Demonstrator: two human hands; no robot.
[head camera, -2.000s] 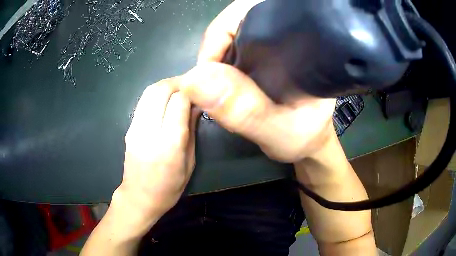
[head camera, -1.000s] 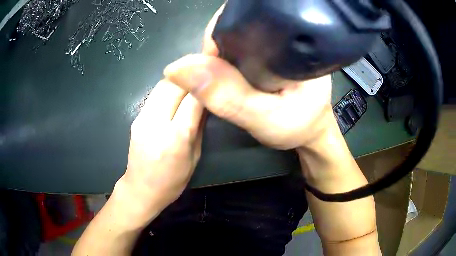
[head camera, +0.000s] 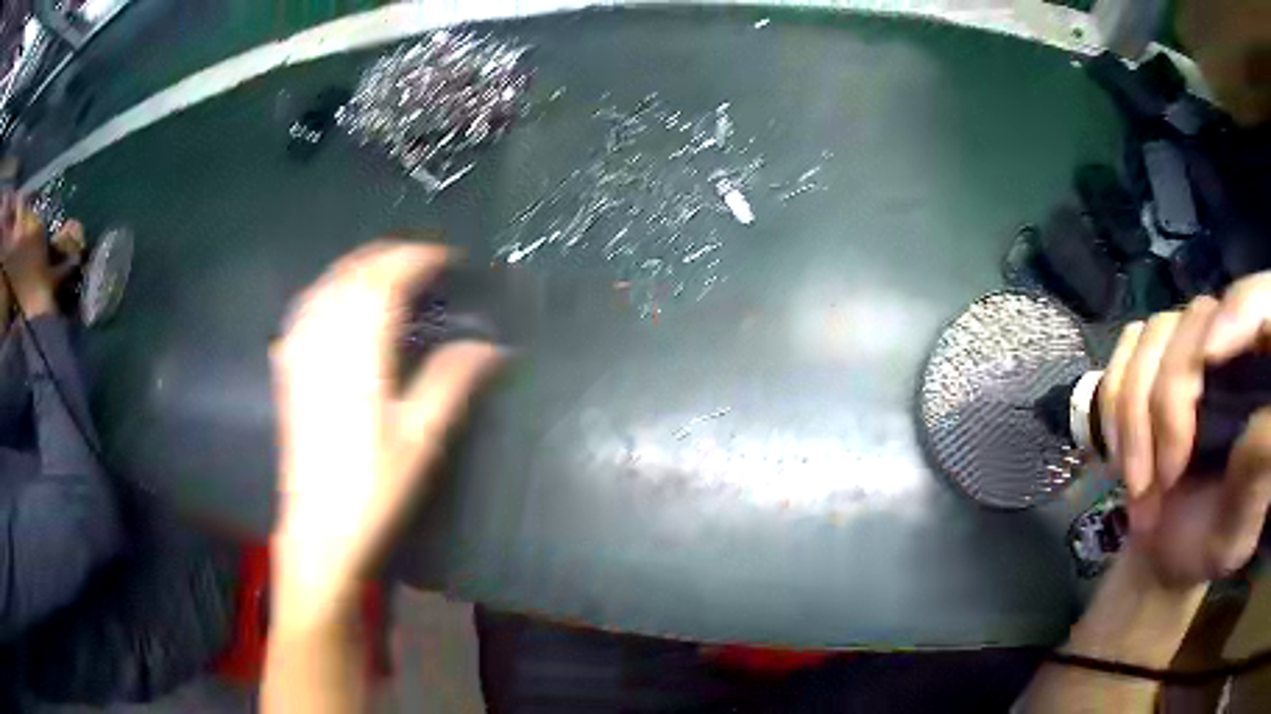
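My left hand (head camera: 365, 370), blurred, is at the left over the bench, thumb and fingers around a small dark housing (head camera: 435, 324). My right hand (head camera: 1185, 426) is at the right edge, wrapped around the dark electric screwdriver (head camera: 1234, 405), whose body is partly cut off by the frame. Its pale collar (head camera: 1084, 412) points left and its dark tip is over the round screw tray (head camera: 997, 384), which is covered with tiny bright screws. Whether the tip touches a screw cannot be told.
Silver metal pins lie in a dense heap (head camera: 439, 105) and a looser scatter (head camera: 627, 195). Black housings (head camera: 1171, 181) are piled at upper right. One ribbed housing (head camera: 1098, 534) lies below the tray. Another person's sleeve (head camera: 56, 433) and hands are at far left.
My hands have moved apart, the left with a dark housing to the left, the right with the screwdriver to the right. The view has shifted, and the screw tray and another person now show.
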